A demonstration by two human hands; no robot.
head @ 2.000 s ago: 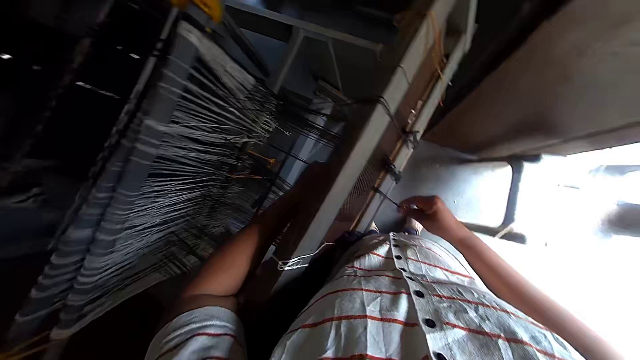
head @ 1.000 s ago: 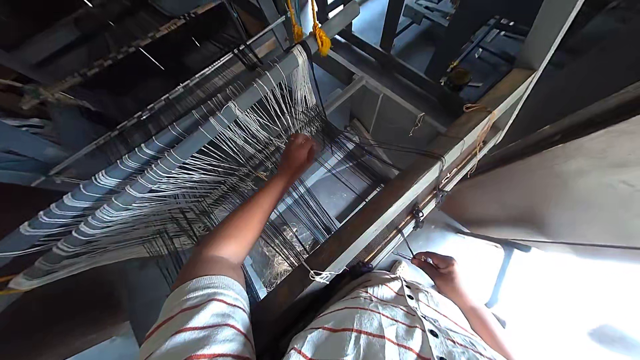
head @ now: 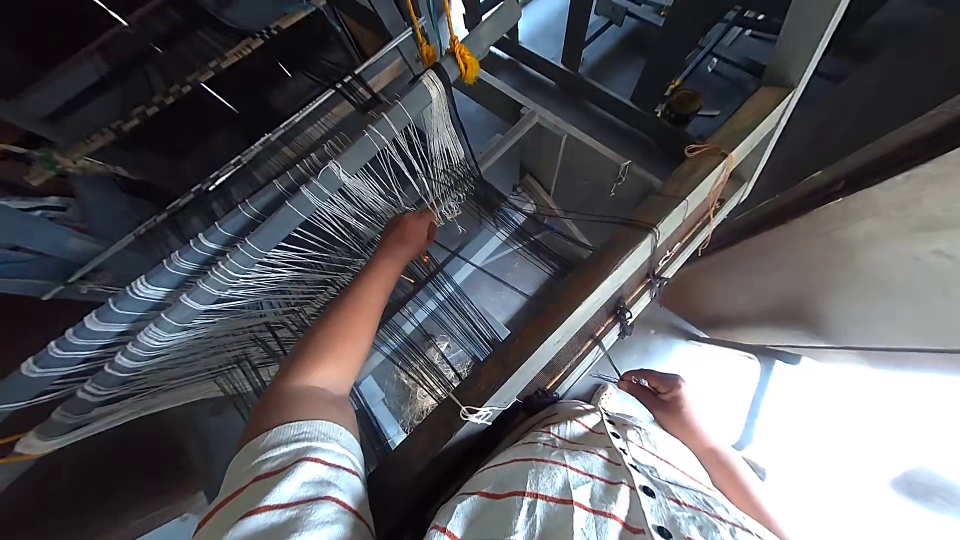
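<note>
My left hand reaches into the loom, at the white string heddles that hang from two grey bars. Its fingers are curled near the knotted lower part of the heddles; what lies between them is hidden. Dark warp threads run from there toward the wooden front beam. Close to my waist, my right hand pinches the end of a small bundle of dark threads, which stretches from the reed at the beam.
Yellow rope knots hang at the top by the heddle bar. White string is tied at the beam's near end, orange thread at its far end. A pale wall panel stands at the right. Loose fibres lie below the warp.
The view has turned strongly. My left hand, hard to see in the dark first frame, shows among the heddles in the later ones. My right hand stays at the dark threads near my waist.
</note>
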